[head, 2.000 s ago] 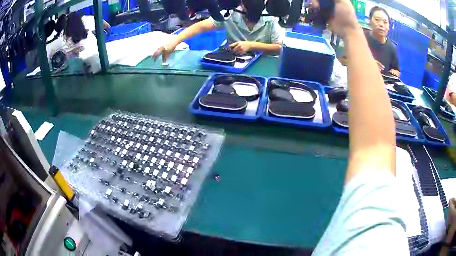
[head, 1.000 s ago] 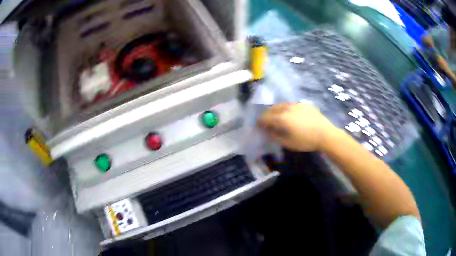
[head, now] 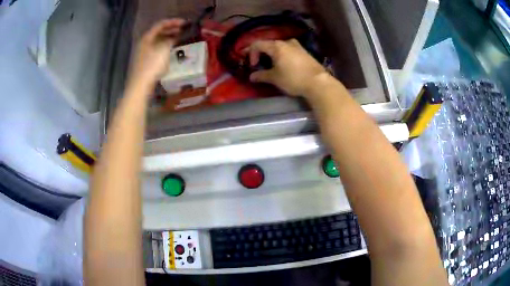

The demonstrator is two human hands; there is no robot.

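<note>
The grey-white test box (head: 235, 153) stands open in front of me. Black headphones (head: 299, 23) lie on a red pad (head: 230, 91) inside it. My right hand (head: 288, 67) is over the headphones with its fingers bent at an ear cup; I cannot tell whether it grips it. A small white box (head: 187, 66) sits to their left. My left hand (head: 156, 47) is blurred beside the white box's upper left, near a dark cable. Its fingers are partly bent, and any hold is unclear.
Yellow-black posts stand at the test box's left (head: 76, 153) and right (head: 423, 111) corners. Green and red buttons (head: 251, 176) line its front. Below are a keyboard (head: 285, 241) and a small control pad (head: 183, 249). A blister tray of small parts (head: 475, 184) lies at right.
The view has swung left from the bench and line to the test box. My right hand has moved from the box's right side into the chamber. My left hand has come into view there.
</note>
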